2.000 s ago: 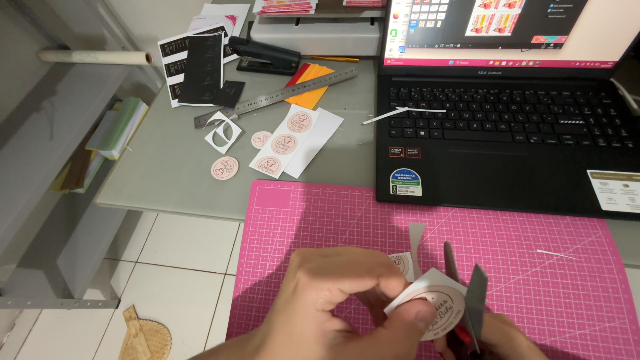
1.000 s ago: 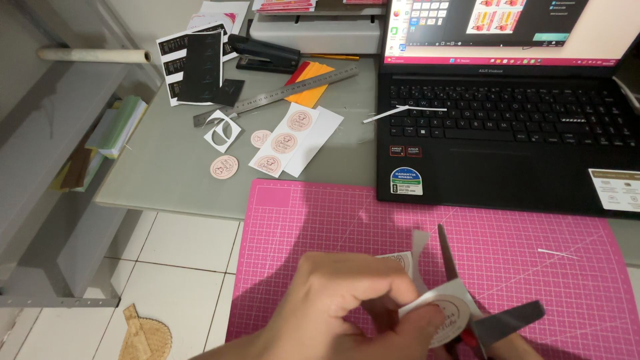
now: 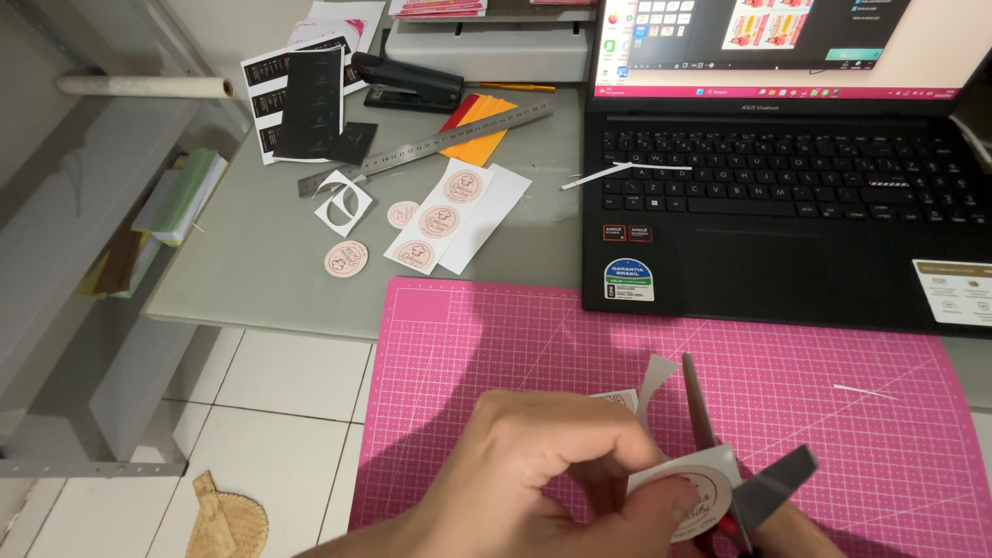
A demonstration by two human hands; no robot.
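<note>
My left hand (image 3: 566,473) pinches a white paper piece with a round pink printed label (image 3: 701,508) between thumb and fingers. Just right of it, my right hand (image 3: 790,535) grips scissors (image 3: 775,484) with red on the handle; their blades are spread, with the paper's edge between them. A thin curled offcut (image 3: 656,384) stands up from the paper near one blade. Behind my left hand, part of another printed label (image 3: 620,399) shows above the pink cutting mat (image 3: 480,349). Most of my right hand is hidden at the bottom edge.
A black laptop (image 3: 759,256) stands behind the mat, paper strips on its keyboard (image 3: 643,167). On the grey table lie a label strip (image 3: 439,221), a cut round label (image 3: 346,259), a ring-shaped offcut (image 3: 343,203), a steel ruler (image 3: 434,143), orange paper (image 3: 480,139) and a black stapler (image 3: 411,85).
The scissor blades and the label piece have turned and shifted a little between frames. My left hand keeps its pinch on the paper.
</note>
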